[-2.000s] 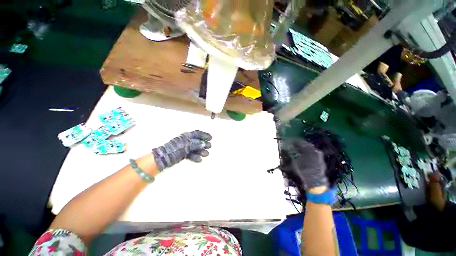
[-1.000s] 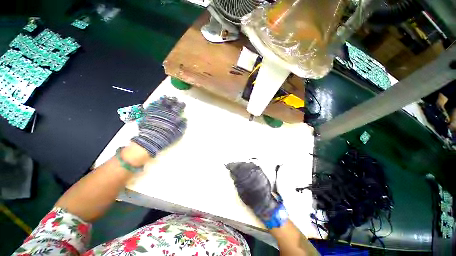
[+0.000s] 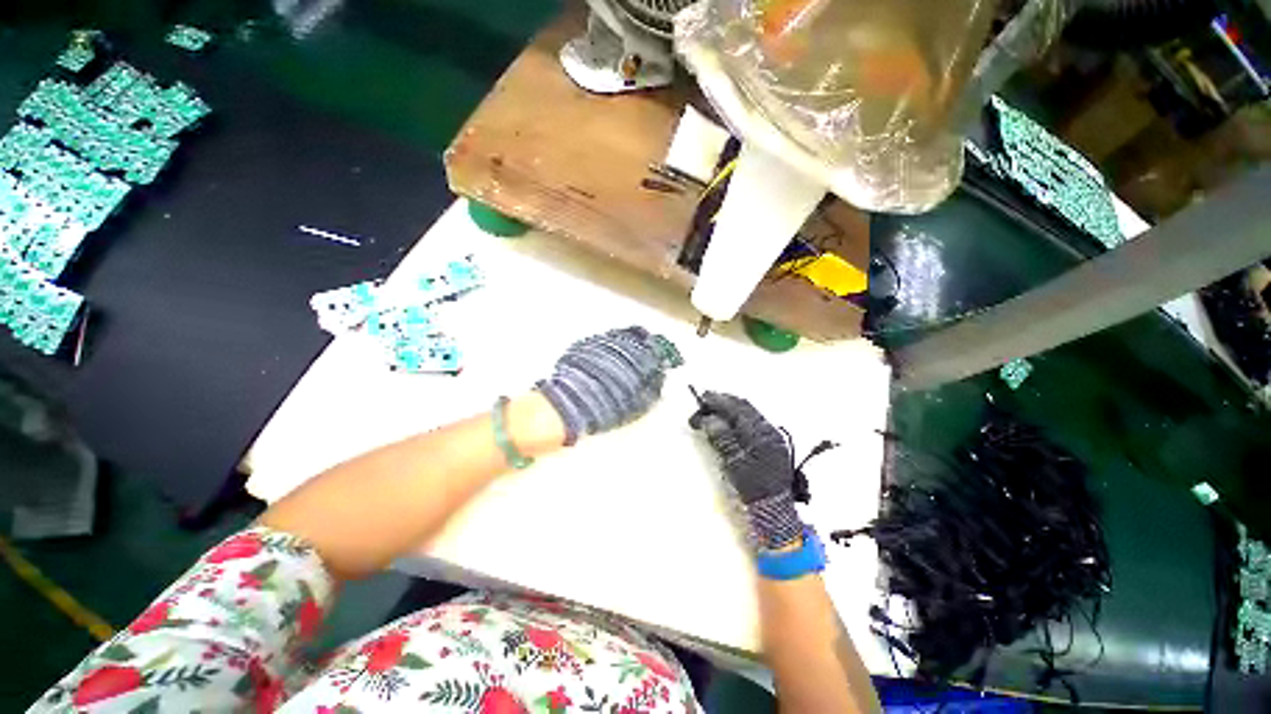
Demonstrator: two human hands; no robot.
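My left hand, in a grey striped knitted glove, is closed on a small teal circuit board that shows at its fingertips, over the white board. My right hand, in a dark glove, holds a short black cable; one end sticks out at the fingertips and the rest hangs at its right side. The tip of the white overhead nozzle points down just above and between the hands. Several teal boards lie on the white board's left part.
A tangled black cable pile lies at right. Many circuit boards and a thin pale stick lie at left on the black mat. A brown wooden platform with a fan stands behind. A slanted grey post crosses at right.
My left hand has moved right from the loose boards with a board at its fingertips. My right hand has moved up and right with the cable, towards the nozzle.
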